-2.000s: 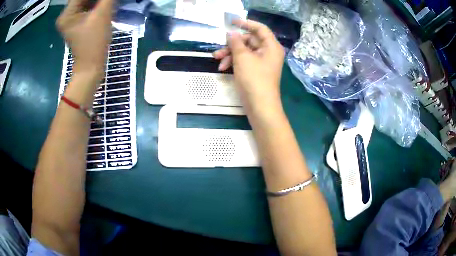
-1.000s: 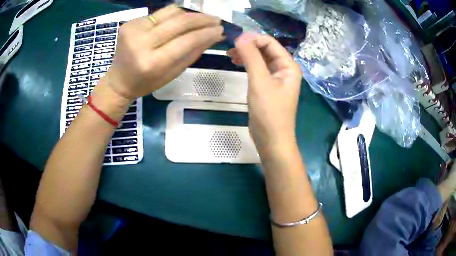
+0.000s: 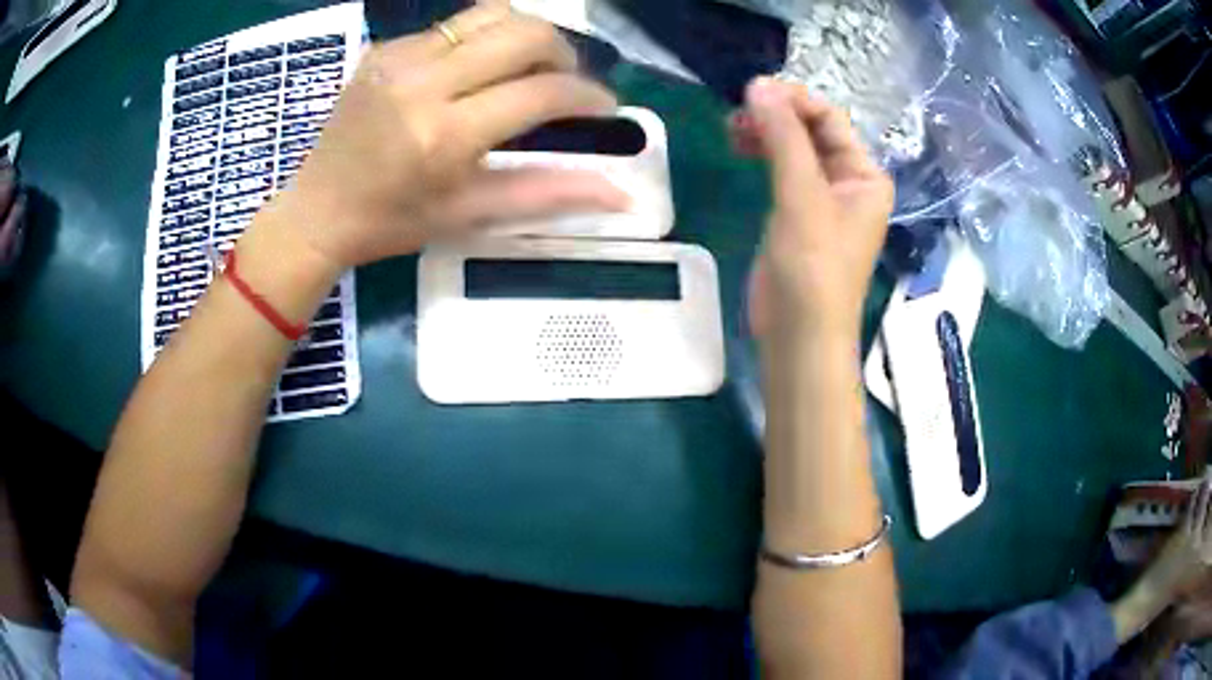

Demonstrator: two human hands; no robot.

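Note:
Two white front housings lie one above the other. The lower housing [image 3: 499, 352] shows its long slot and round patch of tiny holes. The upper housing [image 3: 651, 199] has a dark window and is partly covered by my left hand. My left hand [image 3: 439, 146] is blurred above it, fingers stretched to the right; a dark patch shows beyond its fingertips, but I cannot tell if it is held. My right hand [image 3: 824, 193] is raised to the right of the housings, thumb and fingers close together; whether they pinch something thin is unclear.
A label sheet [image 3: 219, 179] lies left. Clear bags with small off-white pieces [image 3: 844, 60] are at the upper right. White housings with dark windows [image 3: 926, 425] lean at the right. Another white housing [image 3: 60, 40] is at the upper left. A neighbour's arm [image 3: 1150, 591] is at the lower right.
My hands have moved apart; my right hand has moved right, off the housings. The dark strip seen between my hands one second ago no longer shows clearly. The upper housing's right end is uncovered.

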